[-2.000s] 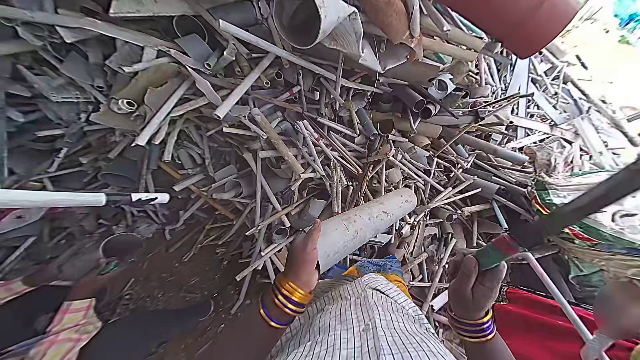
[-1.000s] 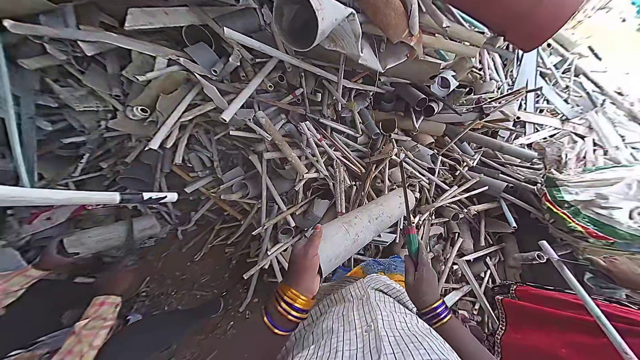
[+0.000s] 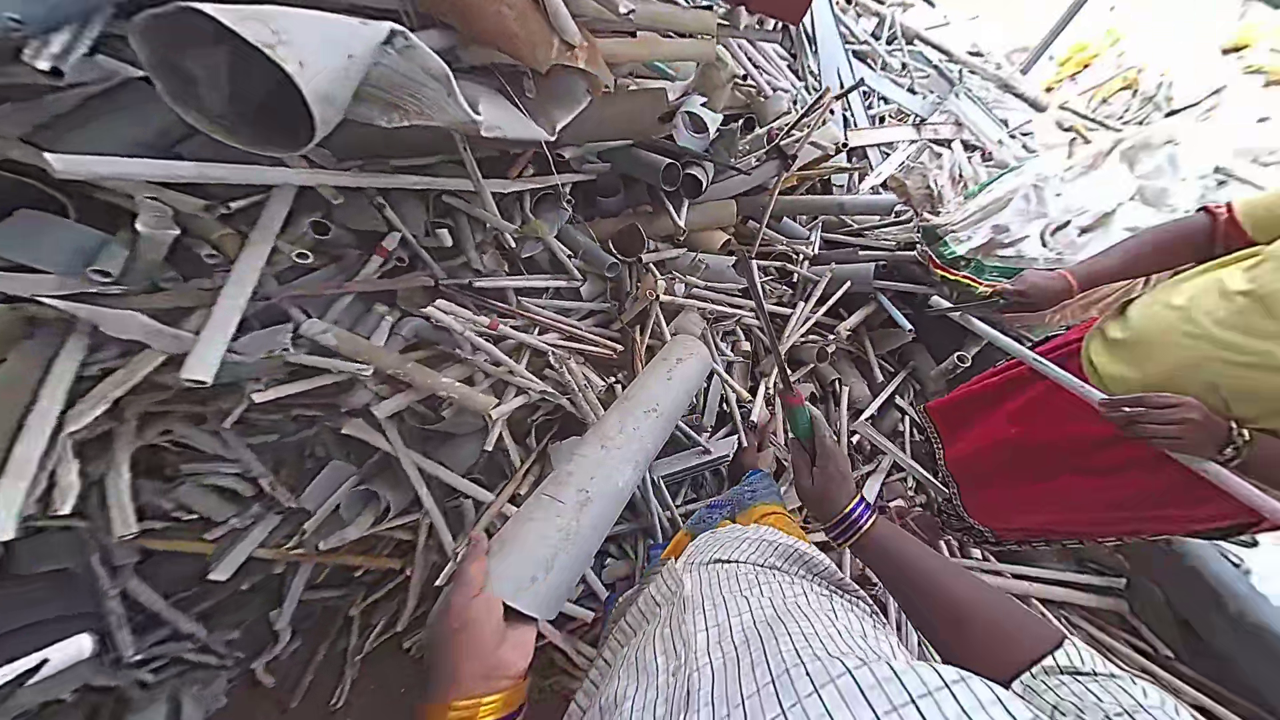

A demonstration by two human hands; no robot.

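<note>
A wide grey plastic pipe [image 3: 605,475] slants away from my body over the scrap heap. My left hand [image 3: 480,620], with yellow bangles at the wrist, grips its near end. In my right hand [image 3: 824,465], at the right of the pipe, is the green-and-red handle of a long dark blade [image 3: 765,320]. The blade points away from me, over the heap and beside the pipe's far end. Part of a foot shows between the pipe and my right hand, by the blue and yellow hem of my clothing.
A heap of pipe scraps [image 3: 380,370] surrounds me, with a large broken pipe [image 3: 240,85] at the upper left. At the right a co-worker in yellow and red holds a long grey pipe [image 3: 1060,380] and a dark tool. White sacking [image 3: 1080,190] lies behind.
The blade was raised off to the right two seconds ago; it has come over beside the pipe. My left hand stays on the pipe. The view has shifted right, showing more of the co-worker.
</note>
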